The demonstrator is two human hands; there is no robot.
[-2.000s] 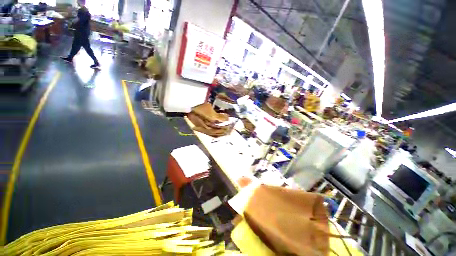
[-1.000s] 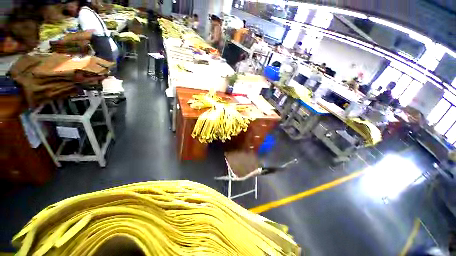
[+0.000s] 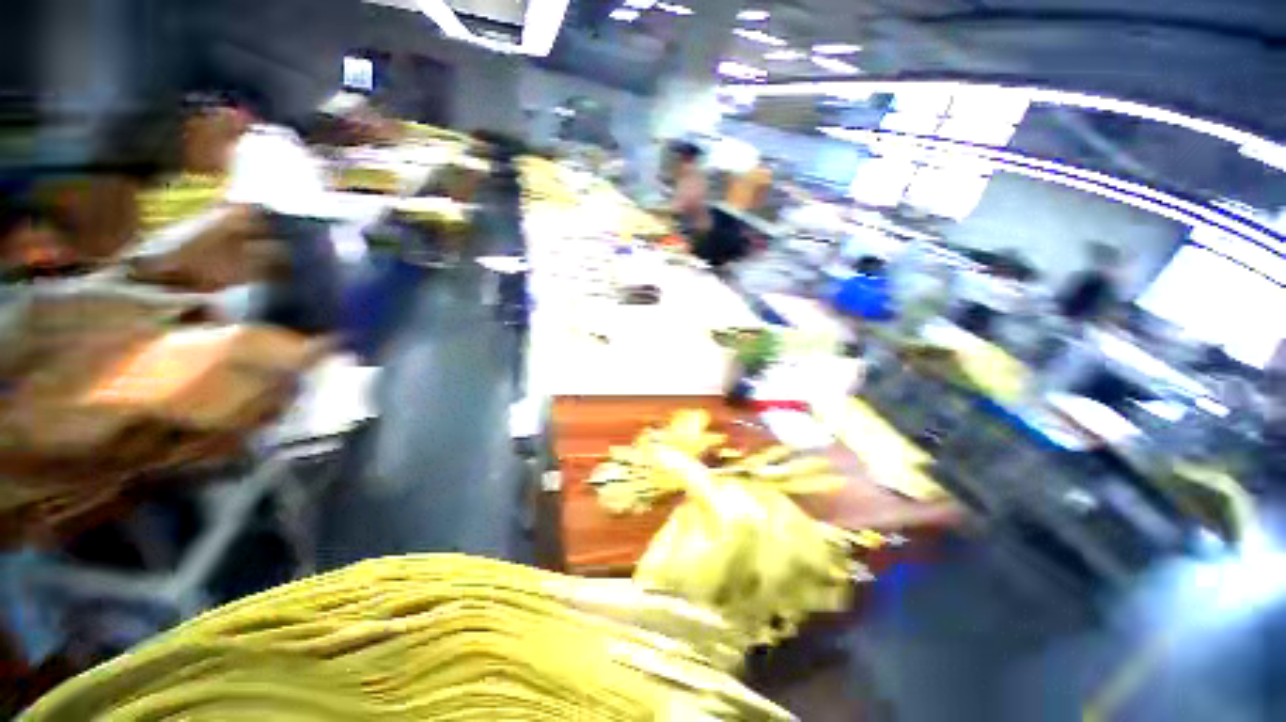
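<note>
A thick panel bundle [image 3: 409, 642] with many wavy yellow layers arches across the bottom of the head view, close in front of me. Its lower part is cut off by the picture's edge. Neither of my hands is in the picture, so how the bundle is held does not show. Beyond it, a tuft of yellow strips [image 3: 741, 543] lies on a red-brown wooden desk [image 3: 599, 501] and hangs over its near edge. The view is blurred.
A long white table [image 3: 621, 339] runs away behind the desk. Brown panels [image 3: 184, 388] are piled on a pale metal stand at left. A person in a white top [image 3: 275, 176] stands beyond them. A dark aisle [image 3: 437, 437] lies between. Sewing stations stand at right.
The view has turned from the marked aisle to the desk and come nearer to it. The yellow bundle stays at the bottom of the picture; the desk and strips now look larger.
</note>
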